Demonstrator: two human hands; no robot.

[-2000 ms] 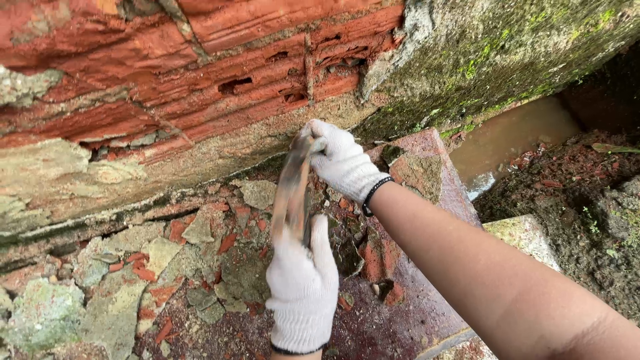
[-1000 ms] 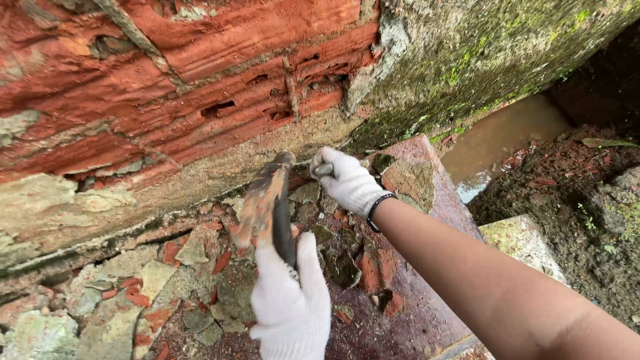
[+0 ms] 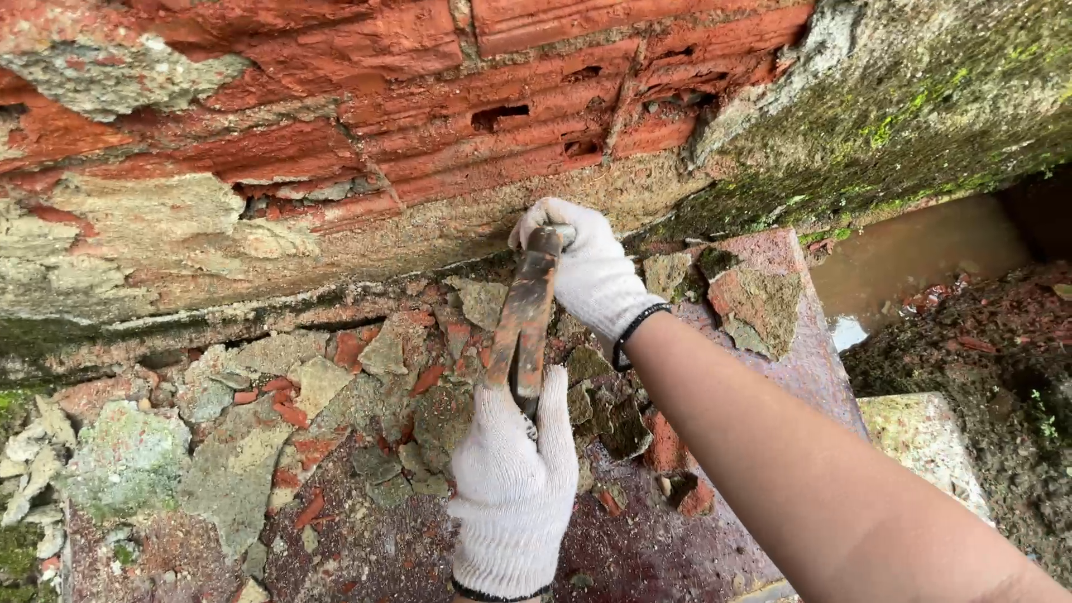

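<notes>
My left hand (image 3: 515,477), in a white knit glove with a black cuff, is closed around the lower part of a claw hammer (image 3: 526,314); its handle is mostly hidden. The hammer's worn, red-dusted claw points down toward that hand. Its far end is beside my right hand (image 3: 586,260), also gloved in white, closed around a grey metal rod or chisel (image 3: 566,235) whose rounded end shows; the rest is hidden. Both hands are at the foot of a broken red hollow-brick wall (image 3: 502,117), above mortar and brick fragments.
Plaster pieces (image 3: 243,469) and red brick chips cover the dark red slab (image 3: 653,544). At the right are a mossy concrete wall (image 3: 904,109), a muddy water channel (image 3: 930,251), a pale block (image 3: 921,444) and wet soil (image 3: 997,360).
The hammer head was farther left of the rod a second ago and is now beside its rounded end. My right hand still holds the rod near the wall's foot.
</notes>
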